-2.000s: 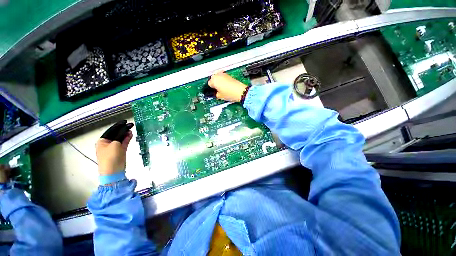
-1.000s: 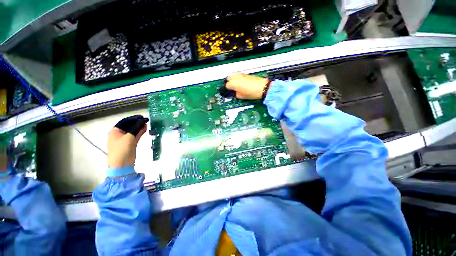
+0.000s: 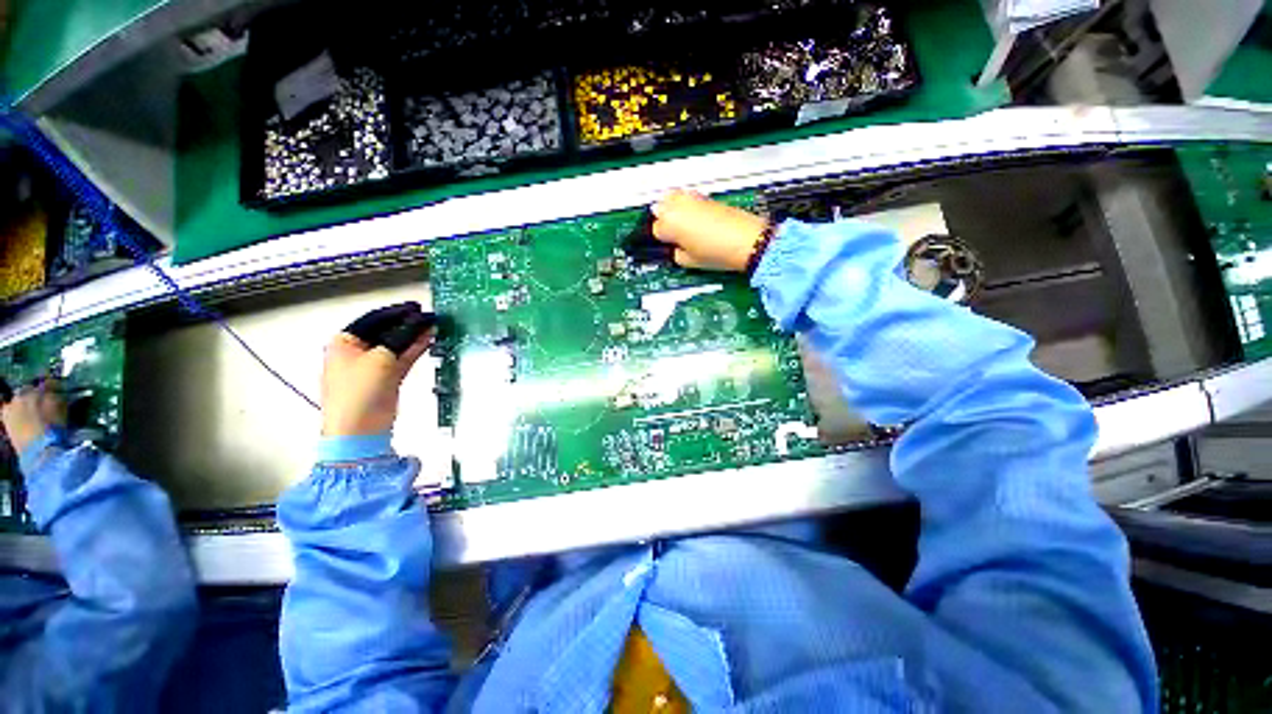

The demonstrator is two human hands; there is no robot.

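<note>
A large green circuit board [image 3: 572, 377] with white patches and small parts lies between the two conveyor rails in front of me. My right hand [image 3: 705, 234] is at the board's far edge, its black-covered fingertips bent down on the board; whether they hold a part is hidden. My left hand [image 3: 374, 370] is at the board's left edge, thumb and black-covered fingers close together; whether something is between them cannot be told. A light blue wrist strap [image 3: 353, 448] is on my left wrist.
Beyond the far rail [image 3: 558, 195] stands a black divided tray [image 3: 569, 115] with silver-white, grey, yellow and metallic components. A spoked handwheel [image 3: 944, 268] is right of the board. Another person's hand [image 3: 34, 412] is over a board at far left. Another board [image 3: 1246, 237] is at far right.
The board, rails and tray have shifted right and somewhat up in view. Both hands keep nearly the same places relative to the board. The other person's hand shows more fully.
</note>
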